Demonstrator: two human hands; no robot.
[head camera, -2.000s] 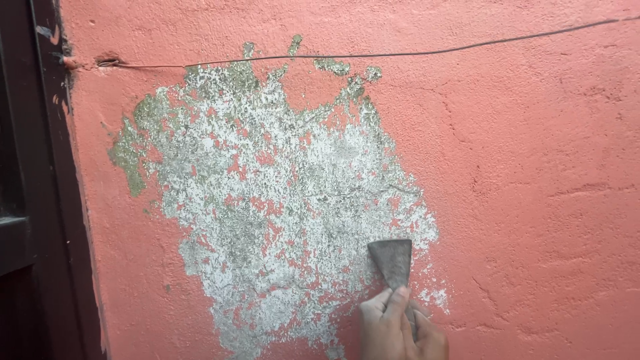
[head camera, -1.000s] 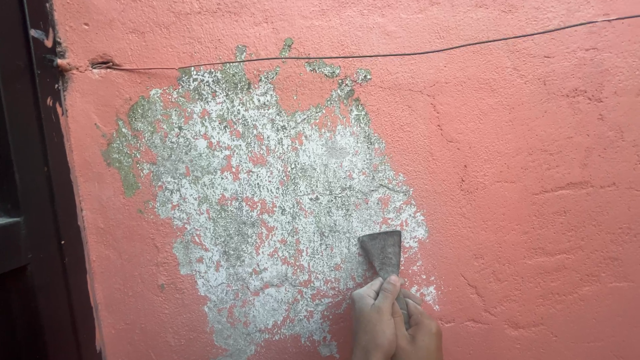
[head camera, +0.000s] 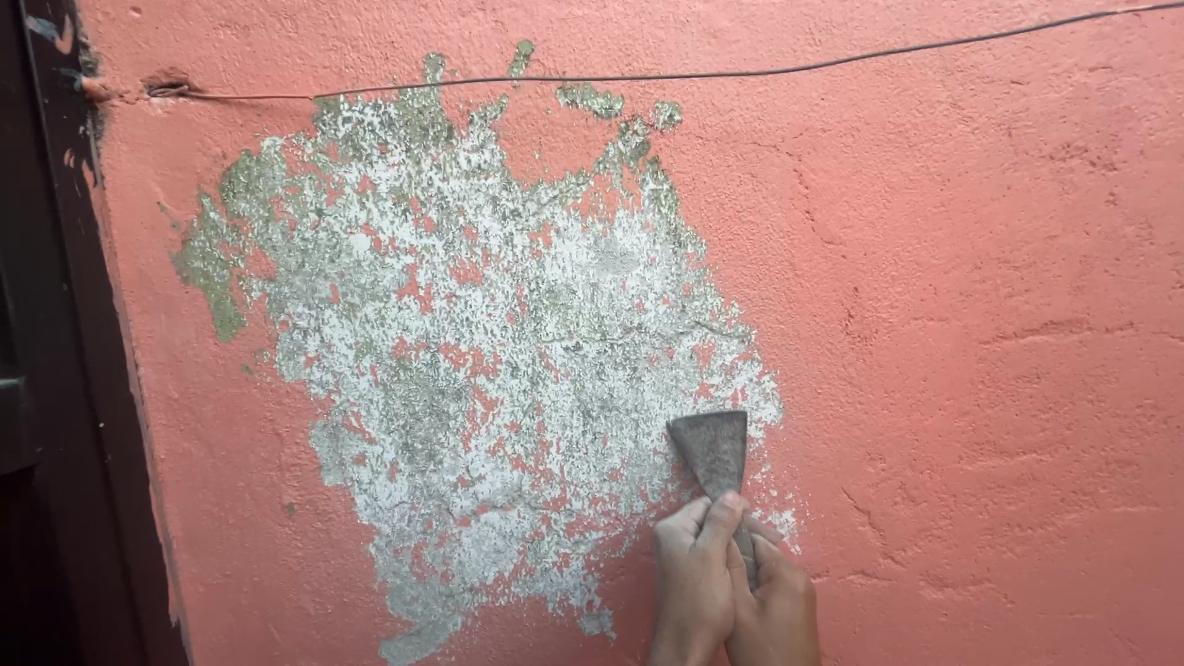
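Observation:
Both of my hands grip the handle of a paint scraper (head camera: 714, 449), whose flared grey metal blade points up against the wall. My left hand (head camera: 689, 578) wraps the handle from the left, with a thumb near the base of the blade. Against it on the right, my right hand (head camera: 779, 601) holds the same handle, which shows partly between the hands. The blade lies over the lower right part of a bare patch (head camera: 518, 370) of white and grey plaster with flecks of coral paint left in it. Greenish areas show along the patch's upper and left edges.
Coral-painted wall (head camera: 971, 416) with cracks and a rough surface surrounds the patch. A thin dark wire (head camera: 647, 78) runs across the top, from a small hole at the left to the upper right. A dark door frame (head camera: 92, 370) stands along the left edge.
The scraper's blade has tilted from leaning left to more upright. Both hands stay around its handle at the patch's lower right.

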